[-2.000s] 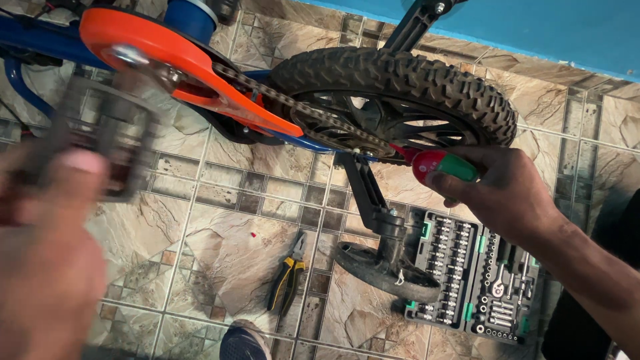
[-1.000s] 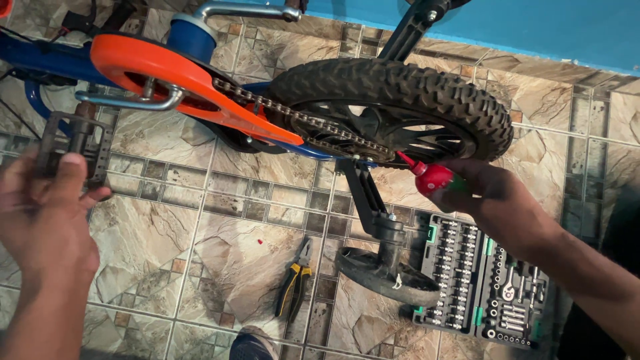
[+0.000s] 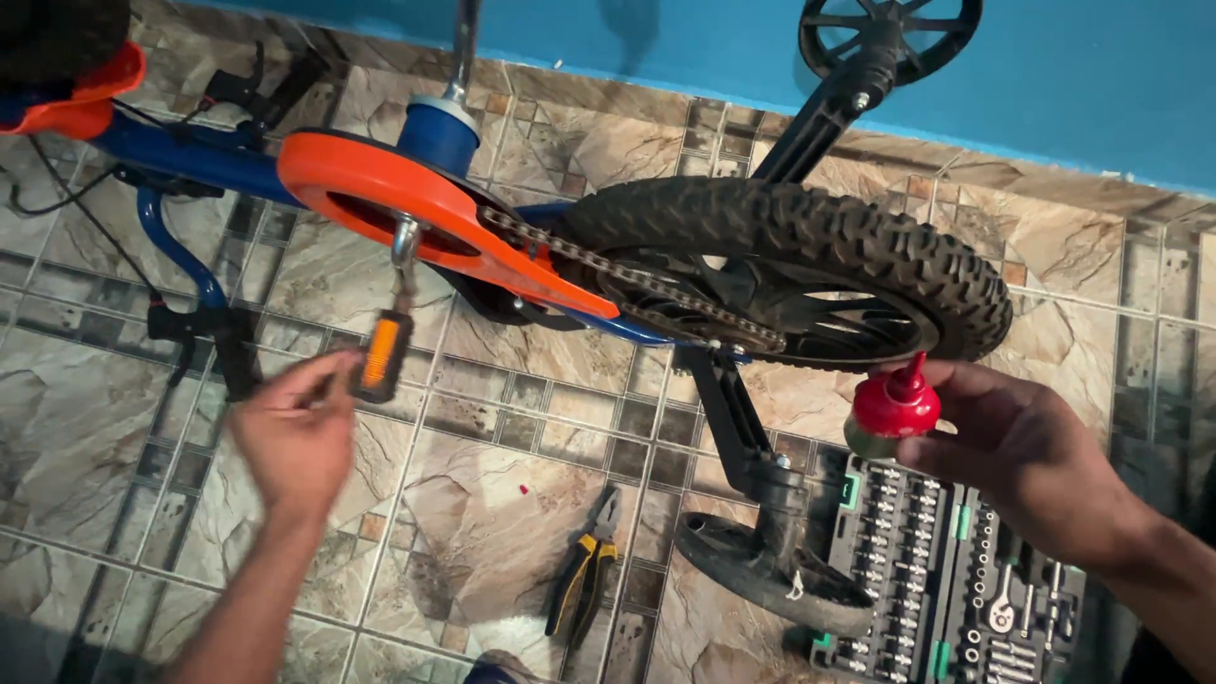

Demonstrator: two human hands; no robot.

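Observation:
A blue bicycle with an orange chain guard [image 3: 370, 176] is upside down or tipped, its bicycle chain [image 3: 646, 280] running to the knobby rear tire [image 3: 798, 237]. At the left, my left hand [image 3: 294, 427] has its fingertips at the edge of the bicycle pedal [image 3: 382, 356], which shows an orange reflector; whether they grip it is unclear. On the right, my right hand [image 3: 1016, 456] holds a small squeeze bottle [image 3: 893, 408] with a red cap and nozzle pointing up, just below the tire and apart from the chain.
Yellow-and-black pliers [image 3: 584, 570] lie on the tiled floor. A training wheel [image 3: 774, 575] extends below the rear tire, another [image 3: 888, 38] above it by the blue wall [image 3: 1045, 95]. An open socket set case [image 3: 950, 589] lies at lower right. A shoe tip shows at the bottom edge.
The bottle in my right hand has moved away from the chain, and its nozzle now points up. The crank and pedal have turned; my left hand has shifted with them.

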